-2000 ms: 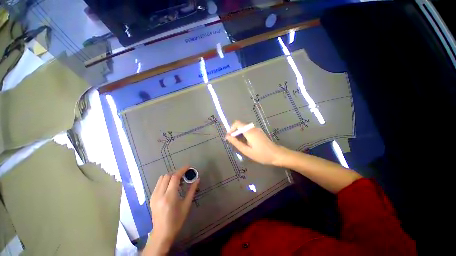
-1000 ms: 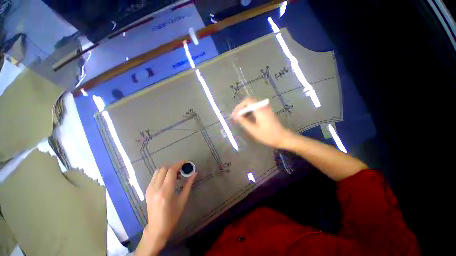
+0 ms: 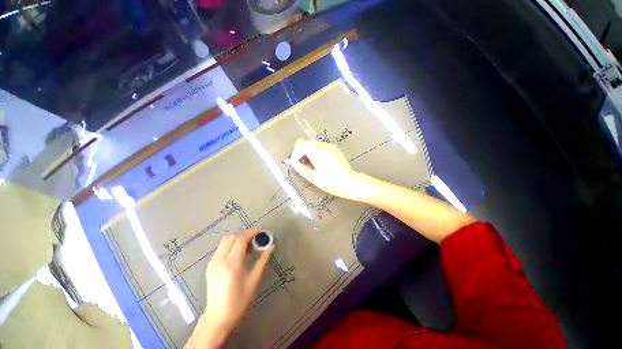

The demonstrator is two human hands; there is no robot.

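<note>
A clear sewing template lies in front of me with a khaki fabric panel showing through it. Dark pocket-shaped outlines are on it. My left hand holds a small round pot with a white rim and dark centre between its fingertips, over the lower pocket outline. My right hand is over the upper pocket outline, fingers pinched on a slim white marking pen, which is mostly hidden by glare and the fingers.
An orange-brown hinge edge runs along the template's far side. Khaki cut pieces lie at the left on white. A black table is at the right, with a white-silver rail beyond. Strip-light glare crosses the template.
The view has shifted over the template. My right hand has moved from between the pocket outlines onto the upper one. The pen now shows much less. My left hand still holds the pot.
</note>
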